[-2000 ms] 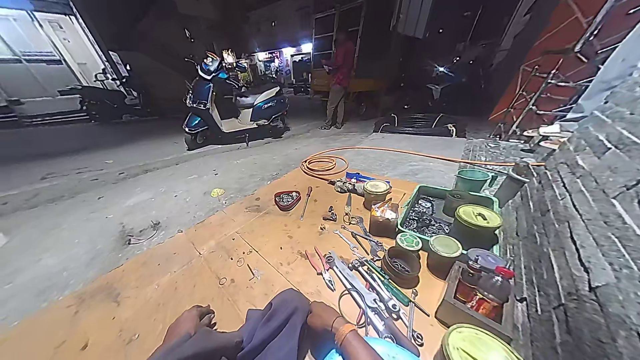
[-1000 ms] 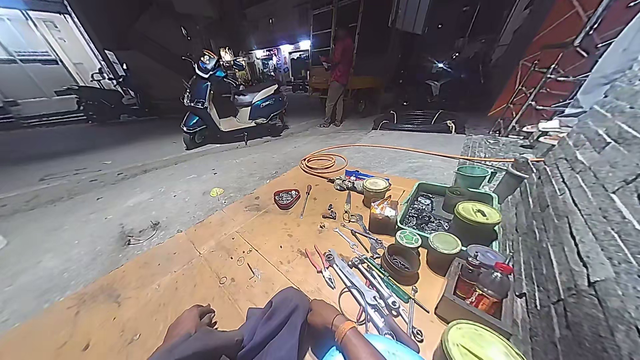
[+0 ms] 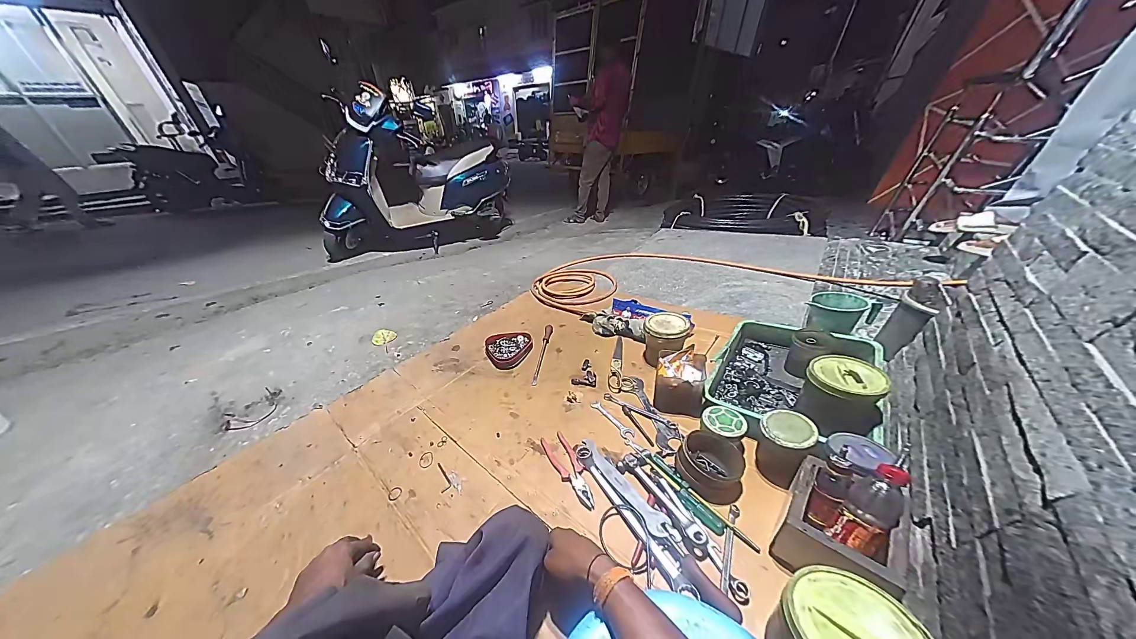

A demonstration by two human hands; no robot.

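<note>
At the lower left, my left hand (image 3: pixel 335 568) is low over the brown board (image 3: pixel 266 497), its fingers partly curled; nothing shows in it. My right hand (image 3: pixel 571 557), with an orange band at the wrist, rests against the dark cloth over my knee (image 3: pixel 497 550); its fingertips are hidden. Just right of it lie open-ended wrenches (image 3: pixel 652 524), a green screwdriver (image 3: pixel 701 508) and red-handled pliers (image 3: pixel 571 475). Farther out are a red dish of small metal parts (image 3: pixel 508 350), a thin screwdriver (image 3: pixel 541 355) and scissors (image 3: pixel 616 366).
Right are lidded tubs (image 3: pixel 846 382), a green tray of metal parts (image 3: pixel 754 377), a box (image 3: pixel 799 524) holding bottles and a brick wall (image 3: pixel 1021 426). An orange hose (image 3: pixel 575 284) coils behind. Beyond are a blue scooter (image 3: pixel 413 186) and a standing person (image 3: pixel 603 124).
The blurred legs of a passing person have come into view at the far left. My hands and the tools have not plainly moved.
</note>
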